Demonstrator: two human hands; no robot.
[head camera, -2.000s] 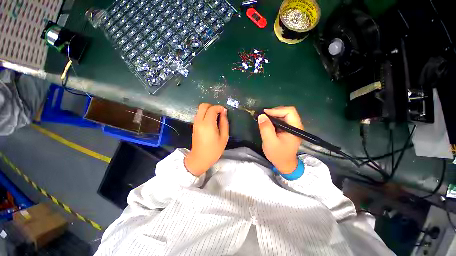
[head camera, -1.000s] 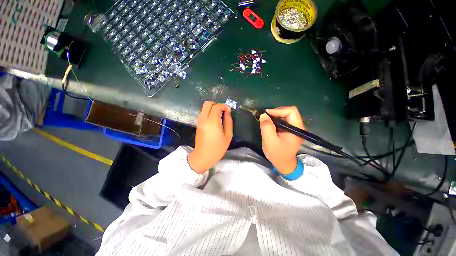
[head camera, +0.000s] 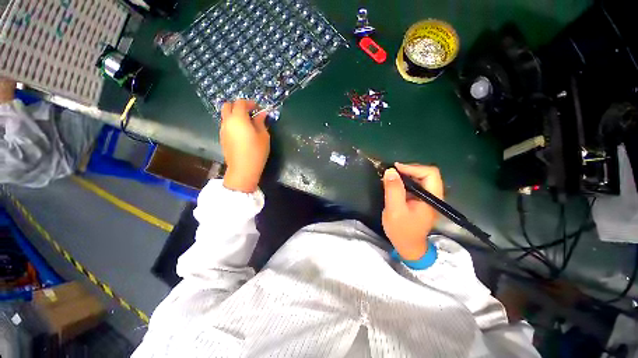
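My right hand (head camera: 413, 210) holds the black soldering iron (head camera: 448, 208), its thin tip pointing up and left over the bench. A small whitish-blue board (head camera: 338, 159) lies on the mat left of the tip, apart from it. My left hand (head camera: 245, 143) is at the near corner of the clear blister tray (head camera: 262, 49), fingertips over small shiny parts. Whether the fingers hold a part cannot be told. A loose pile of wired components (head camera: 366, 106) lies beyond the board.
A yellow tin (head camera: 428, 50) with shiny filling stands beyond the pile, beside a red oval tool (head camera: 372, 49). Black station units (head camera: 553, 140) and cables are at right. A dark green-black cylinder (head camera: 119, 68) and perforated board (head camera: 59, 49) are at left. Another person's sleeve (head camera: 35, 143) shows far left.
My left hand has moved from beside the small board to the tray's near corner. My right hand keeps the iron, its tip now farther from the board. The whole view has shifted slightly.
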